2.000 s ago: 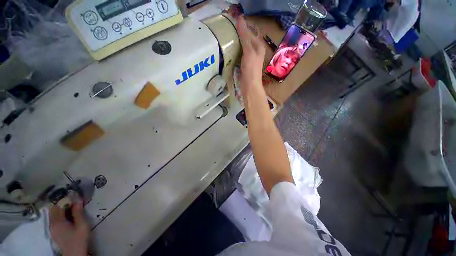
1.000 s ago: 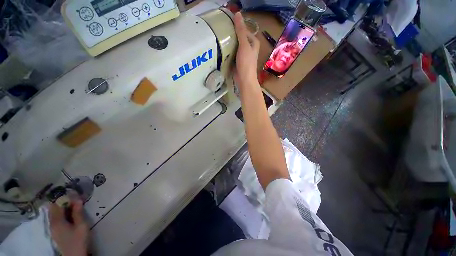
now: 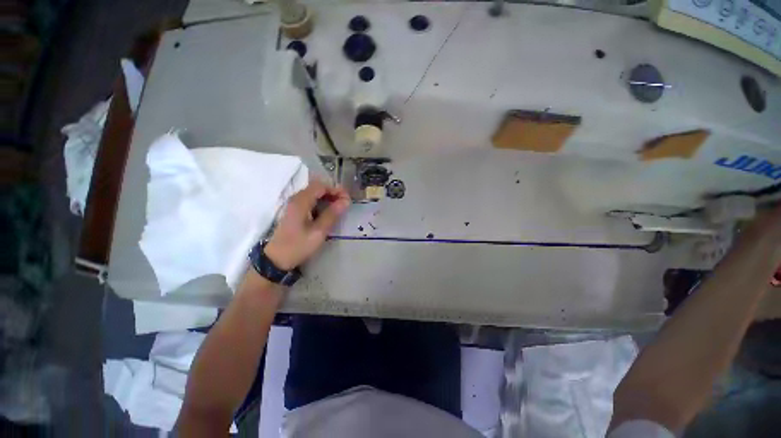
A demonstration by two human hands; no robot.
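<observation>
My left hand (image 3: 301,224), with a dark wristwatch, is just left of and below the needle area (image 3: 347,175) of the sewing machine. Its thumb and fingertips are close together; whether something thin is between them cannot be told. A white fabric piece (image 3: 214,201) lies on the machine bed (image 3: 479,278) left of the needle, its right edge beside and partly behind my left hand. My right forearm (image 3: 702,334) reaches up to the right edge near the handwheel end; the right hand is cut off by the edge.
The cream machine arm (image 3: 531,77) crosses the top, with an orange-brown pad (image 3: 536,131) on it. A control panel (image 3: 728,26) is at the top right. White panels lie below the table at lower left (image 3: 150,389) and lower right (image 3: 574,381).
The view has swung left, bringing the needle area to the middle and the white fabric into view. The phone has left the picture. My left hand has moved off the small part near the needle.
</observation>
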